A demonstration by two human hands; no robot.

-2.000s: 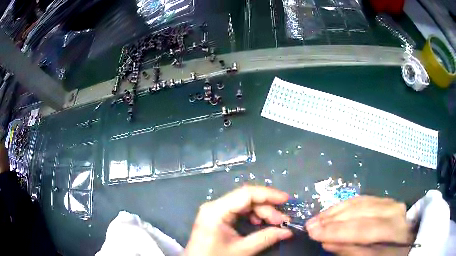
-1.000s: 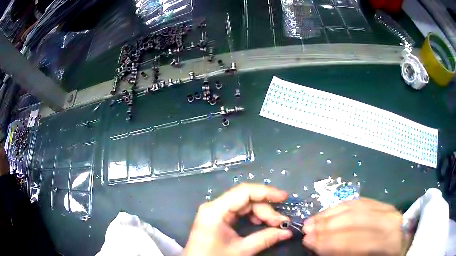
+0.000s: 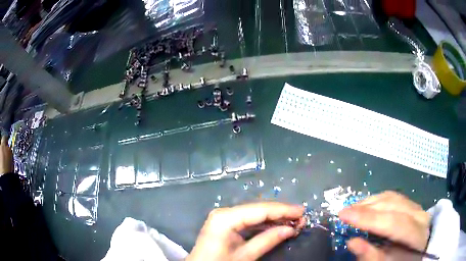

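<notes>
My left hand (image 3: 245,232) is at the bottom centre, thumb and fingers pinched on a small component (image 3: 298,225), mostly hidden and blurred. My right hand (image 3: 391,222) is to its right and holds slim dark tweezers (image 3: 403,246); their tip is blurred, pointing towards my left fingertips. White and pale-blue bits (image 3: 334,199) lie heaped between the hands, with crumbs scattered around. A white sticker sheet (image 3: 360,130) with rows of pale-blue marks lies above my right hand. Small dark-and-metal components (image 3: 163,51) lie in a pile at the upper left, with loose ones nearer.
A clear blister tray (image 3: 173,165) lies left of centre, another (image 3: 76,186) further left. A pale strip (image 3: 317,61) crosses the bench, with a metal post (image 3: 36,71) at left. Yellow tape (image 3: 449,71), a white roll (image 3: 425,81) and dark scissors (image 3: 456,181) are at right. Another person's arm (image 3: 15,209) shows at left.
My right hand has moved a little right, away from my left fingertips, with its fingers more spread. My left fingers have closed further over the component. The whole view has shifted slightly.
</notes>
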